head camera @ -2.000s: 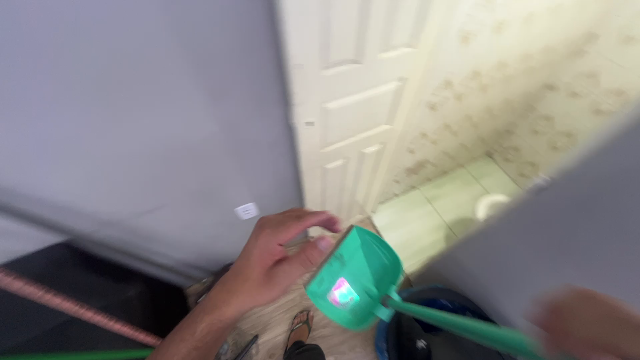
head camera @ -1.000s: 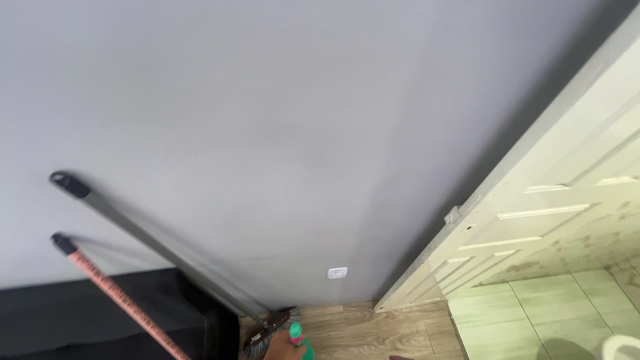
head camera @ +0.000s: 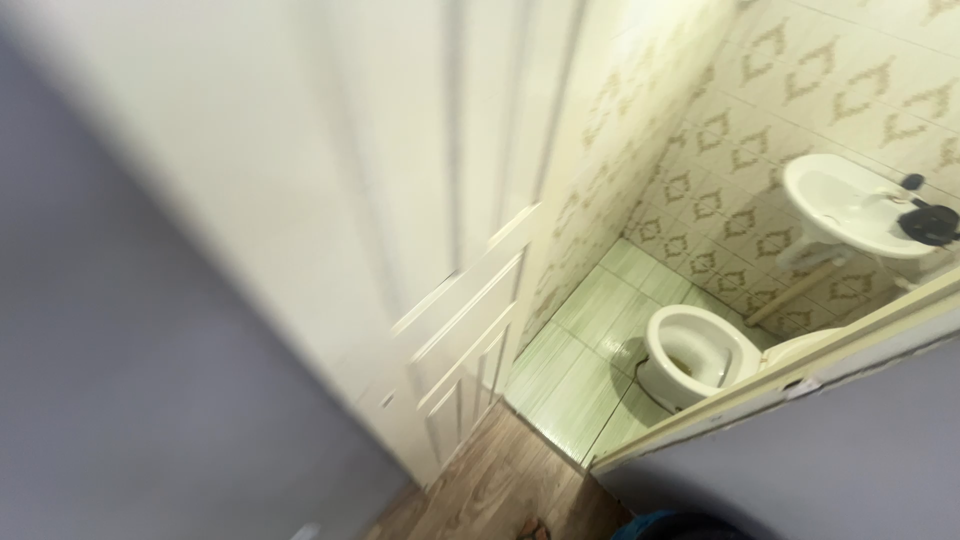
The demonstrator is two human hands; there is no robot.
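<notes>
Neither my left hand nor my right hand shows in the head view now, and no held thing is in sight. A white panelled door (head camera: 330,247) stands open against the grey wall on the left. Through the doorway a white toilet bowl (head camera: 694,352) with its seat ring visible stands on pale green floor tiles (head camera: 585,352). Above and to the right of it, a white washbasin (head camera: 840,202) is fixed to the patterned tile wall, with a dark object (head camera: 930,224) at its right edge.
Wood-look flooring (head camera: 487,472) meets the tiles at the threshold. The door frame (head camera: 780,375) and a grey wall (head camera: 825,457) bound the right side. A dark bin-like container with a blue edge (head camera: 645,523) is partly visible at the bottom. Part of a foot (head camera: 534,529) shows nearby.
The view has swung right, from the grey wall to the doorway. The hand with a green object at the bottom one second ago is out of view, as are the two long handles.
</notes>
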